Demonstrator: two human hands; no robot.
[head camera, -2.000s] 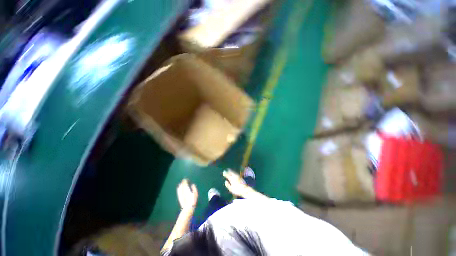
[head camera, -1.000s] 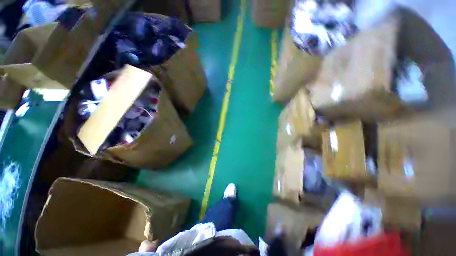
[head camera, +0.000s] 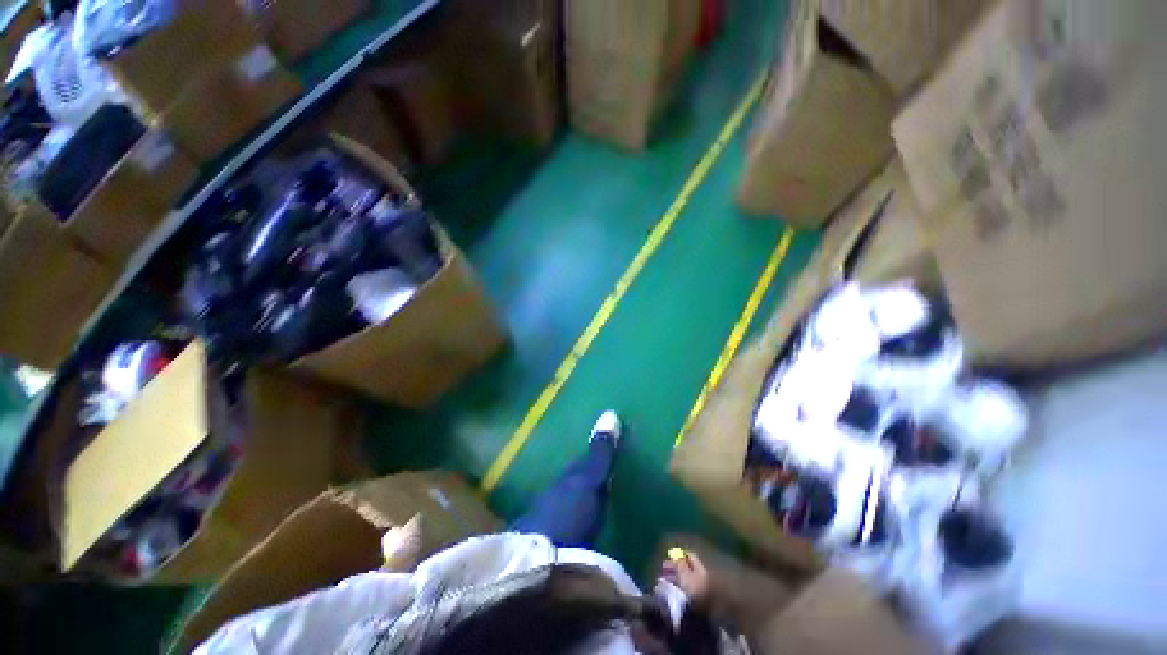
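Observation:
My left hand (head camera: 402, 544) is small and partly cut off by my sleeve, at the rim of an open brown carton (head camera: 294, 531) at the lower left; the fingers look closed on its edge. The carton is partly hidden by my body. My right hand (head camera: 687, 575) is at the lower middle right, small and blurred, with yellow at a fingertip; whether it holds anything cannot be told. To its right stands a large carton full of white-and-black camera units (head camera: 883, 422).
A carton of dark parts (head camera: 307, 256) and a carton of mixed parts with a cardboard flap (head camera: 138, 454) stand at left beside the bench edge. Large cartons (head camera: 1049, 192) stand at upper right. The green floor (head camera: 576, 256) has yellow lines. My shoe (head camera: 607, 424) shows on it.
The view has moved forward along the aisle; the carton of white units is now near on the right. My left hand stays at the empty carton's rim, and my right hand has come into view.

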